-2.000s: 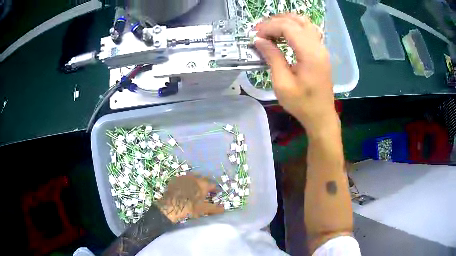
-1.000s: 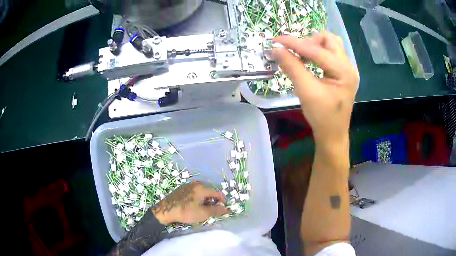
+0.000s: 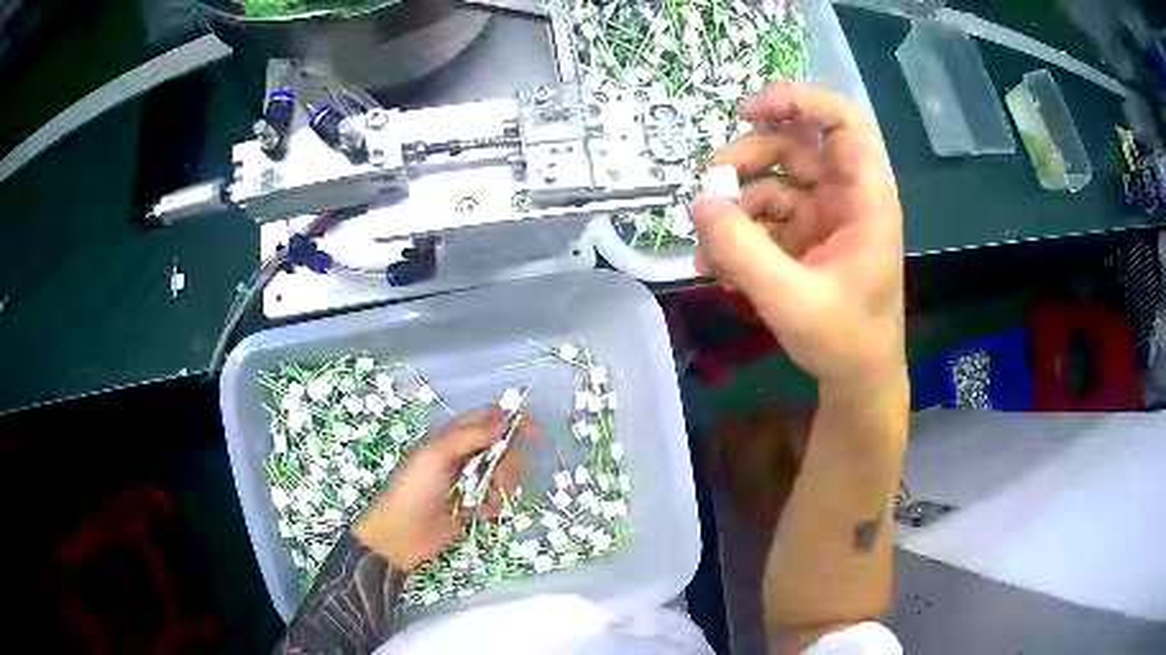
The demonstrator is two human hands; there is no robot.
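My left hand (image 3: 441, 486), with a tattooed forearm, is in the near parts bin (image 3: 460, 301) and holds a few green leads with white blocks (image 3: 492, 448) between thumb and fingers. My right hand (image 3: 818, 230) is raised just right of the fixture nest (image 3: 659, 128), palm partly turned up. A small white block (image 3: 721, 182) sits at its thumb and index fingertips; any stem on it is hidden. The pneumatic fixture (image 3: 435, 160) lies above the near bin. More green leads with white blocks lie in the bin, heaped at the left and strung along the right.
A far bin (image 3: 870, 115) heaped with similar parts stands behind the nest. A round metal bowl (image 3: 345, 45) is behind the machine. Clear trays (image 3: 953, 90) are at upper right. A blue bin (image 3: 968, 378) is below the bench. An air hose (image 3: 243, 301) curves at left.
My left hand has risen from the bin's bottom with a few leads in its fingers. My right hand has moved down from the nest and turned its palm up, with the white block.
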